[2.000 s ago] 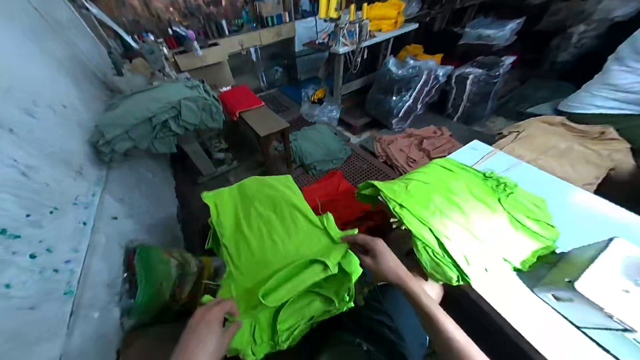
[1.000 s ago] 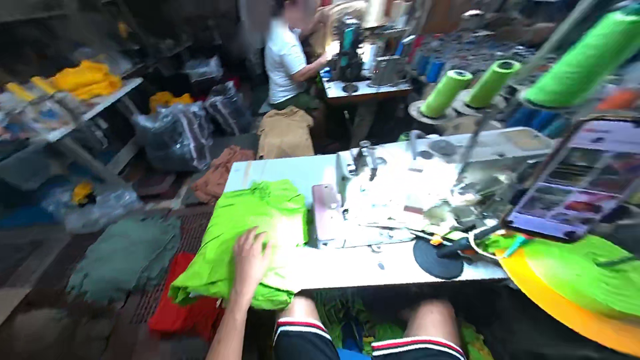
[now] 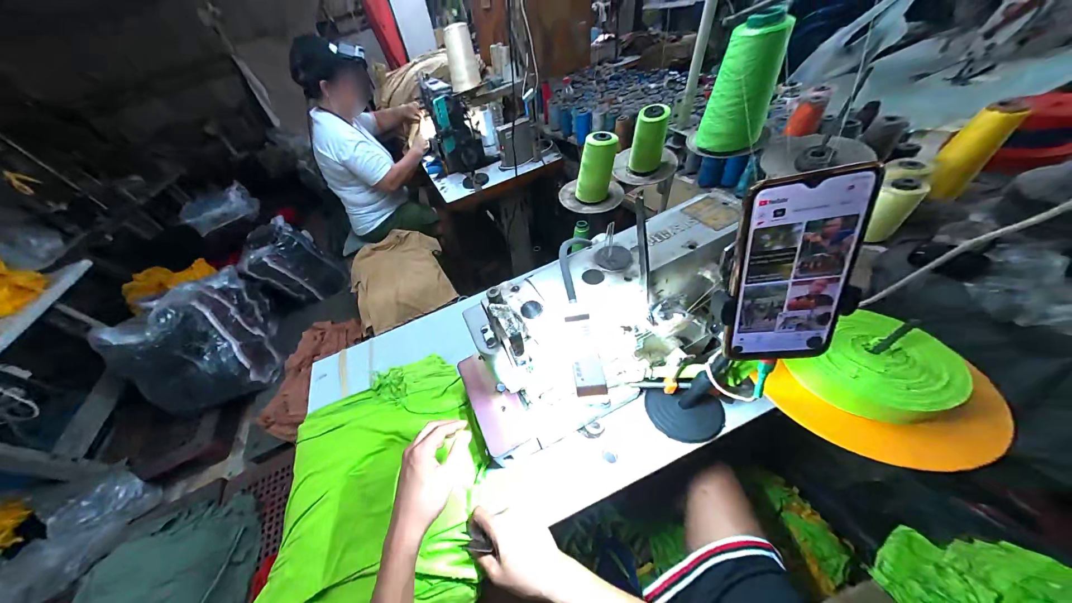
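Lime green garments (image 3: 360, 469) lie heaped on the left end of the white sewing table, their lower part hanging over its edge. My left hand (image 3: 435, 473) is over the heap with thumb and fingers apart, nothing visible between them. Close by at the table's front edge, my right hand (image 3: 511, 544) has its fingers curled around a small dark object (image 3: 480, 540), whose kind I cannot tell. Just beyond my hands stands a brightly lit industrial sewing machine (image 3: 586, 335) with a pinkish plate (image 3: 490, 398) at its left.
A phone (image 3: 804, 260) is mounted at the machine's right, above a reel of green fabric strip (image 3: 888, 368) on an orange disc (image 3: 904, 427). Green thread cones (image 3: 745, 84) stand behind. A person (image 3: 360, 151) works at another machine. Plastic-wrapped bundles (image 3: 201, 335) and brown cloth (image 3: 402, 276) lie left.
The view has swung right to the sewing machine. Two seconds ago both hands were at a green garment over the lap; now that garment lies no longer there, and the right hand holds a small dark object.
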